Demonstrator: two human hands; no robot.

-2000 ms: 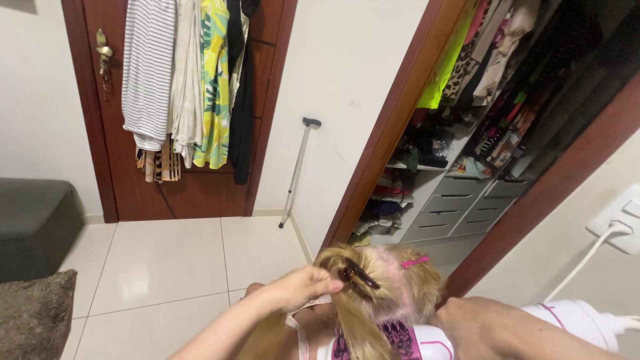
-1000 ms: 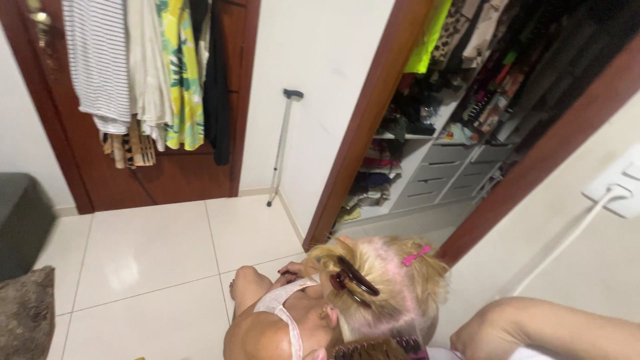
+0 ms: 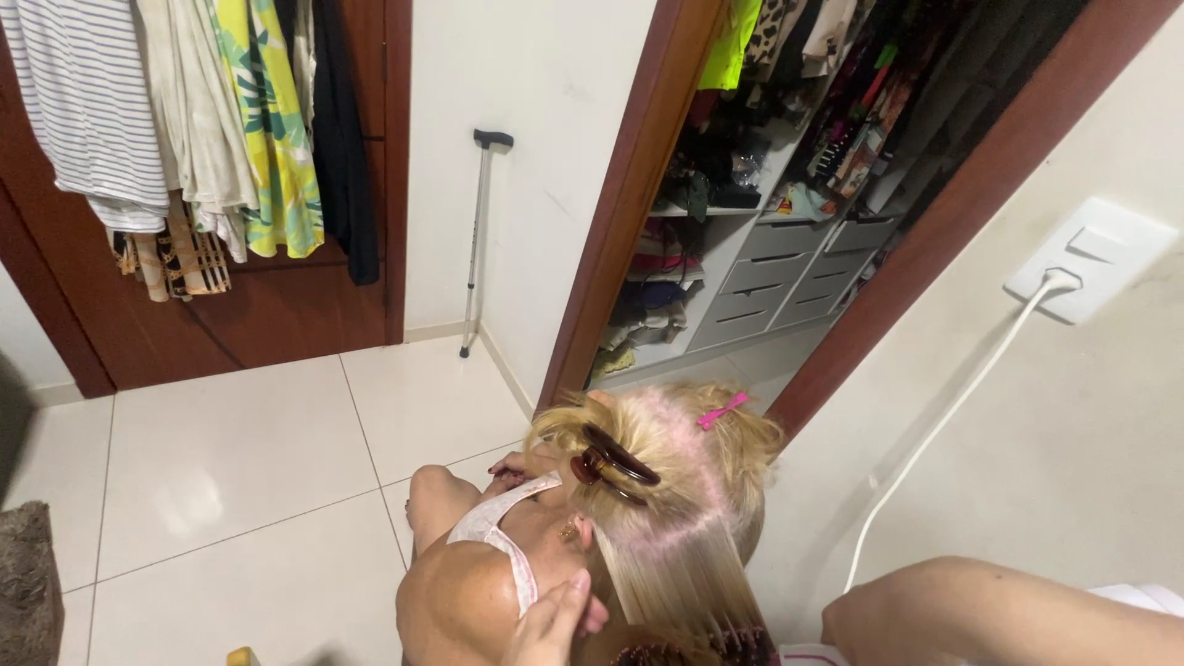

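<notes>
A person with blonde hair [image 3: 684, 573] sits below me. A brown claw clip [image 3: 615, 462] gathers the hair at one side, and a pink clip [image 3: 722, 411] holds another section. Straight hair hangs down between them over a bristled electric hair brush [image 3: 740, 643] at the bottom edge, partly cut off. My right hand [image 3: 846, 620] is shut around its white, pink-lined handle, the fingers mostly hidden behind the hand and forearm. Beside the seated person's shoulder is my left hand [image 3: 560, 615], fingers extended, with nothing visible in it.
A white cord [image 3: 934, 430] runs from the wall outlet [image 3: 1091, 259] down behind my right arm. A walking cane [image 3: 476, 250] leans in the corner. Clothes [image 3: 268, 139] hang on the wooden door, an open closet with drawers [image 3: 758, 277] stands ahead, and a brown rug [image 3: 28, 583] lies at left.
My left hand was at the claw clip and hair two seconds ago; it has let go and is now lower, near the shoulder. The brush has moved down toward the hair ends.
</notes>
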